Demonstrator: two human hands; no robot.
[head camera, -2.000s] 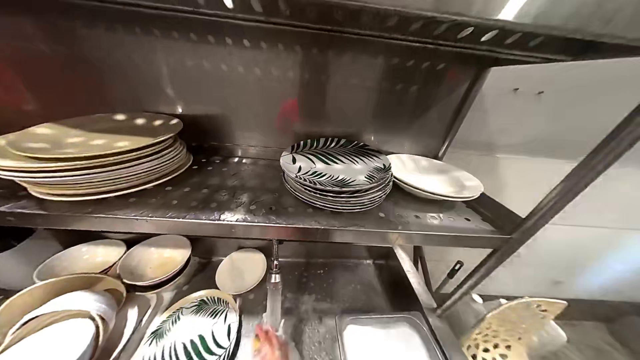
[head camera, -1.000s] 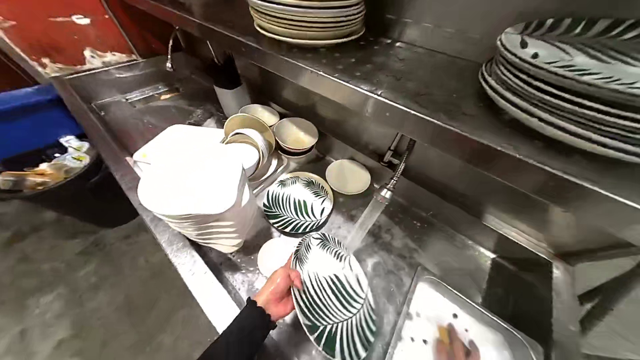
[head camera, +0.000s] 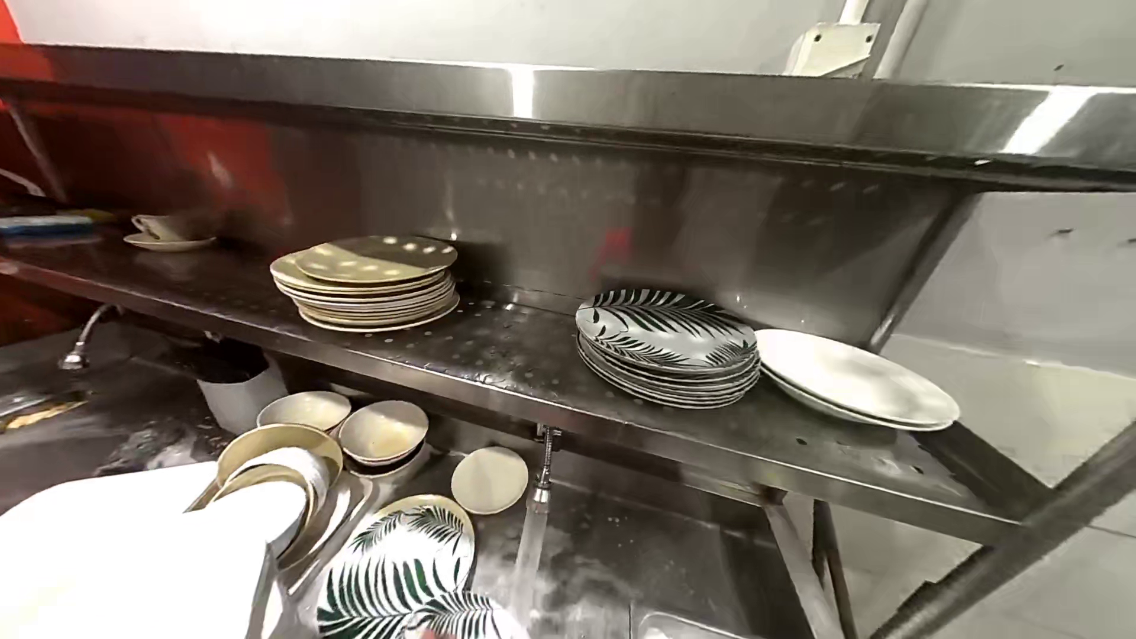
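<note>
At the bottom edge, a small blurred reddish patch, maybe a fingertip of my left hand (head camera: 429, 633), shows against a leaf-patterned plate (head camera: 475, 614); its grip cannot be told. My right hand is out of view. Another leaf-patterned plate (head camera: 399, 568) lies on the sink counter, beside a round beige dish (head camera: 490, 480). Water runs from the faucet (head camera: 542, 488) just right of these. On the steel shelf above are a stack of leaf-patterned plates (head camera: 670, 342), white oval plates (head camera: 852, 377) and a stack of beige plates (head camera: 373, 284).
Beige bowls (head camera: 383, 432) and tilted dishes (head camera: 280, 475) crowd the left side near large white containers (head camera: 133, 559). The shelf's front edge (head camera: 497, 399) overhangs the counter. A metal tray's rim (head camera: 679, 624) shows at the bottom; a cup on a saucer (head camera: 169, 232) sits far left.
The view has swung up to the shelf. A second ago my left hand held a leaf-patterned plate and my right hand was over the metal tray; now the right hand is out of view.
</note>
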